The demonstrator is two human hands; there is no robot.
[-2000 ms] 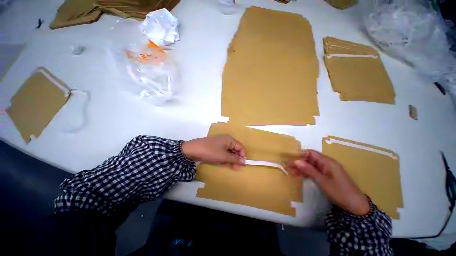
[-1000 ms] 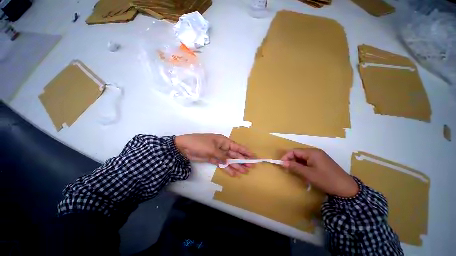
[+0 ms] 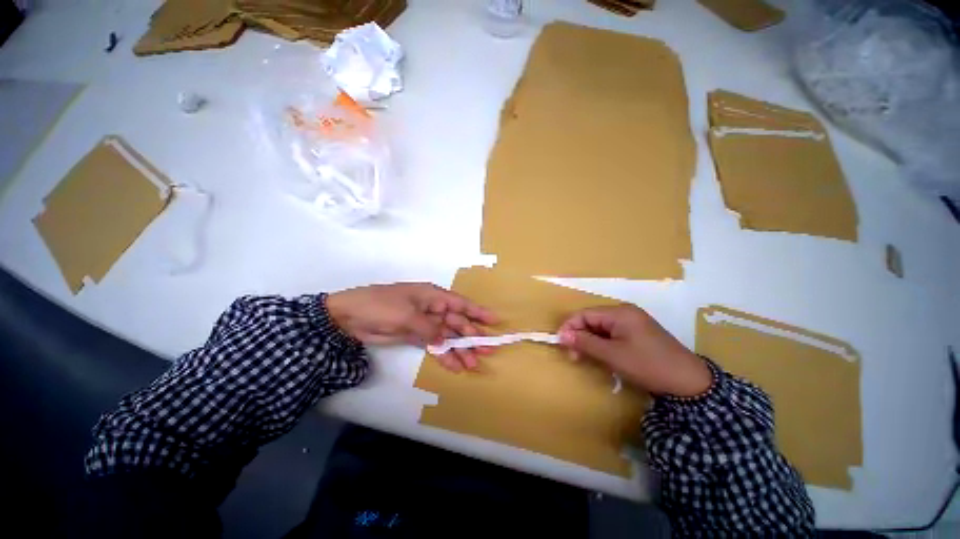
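A narrow white reinforcement strip is stretched between my two hands above a flat tan panel at the table's front edge. My left hand holds the strip's left end, its other fingers spread behind the strip. My right hand pinches the right end between thumb and finger. A thin white sliver shows just below my right hand; whether it joins the strip cannot be told. My right hand and sleeve cover part of the panel's right side.
A long tan panel stack lies beyond. Panels with strips lie left, right and far right. A clear strip bag, crumpled paper, folded tan pieces, a small offcut and large plastic bags also show.
Two seconds ago my right hand was blurred at the strip's loose, bent right end. Now it grips that end and the strip is straighter. My left fingers have opened out. The view has shifted.
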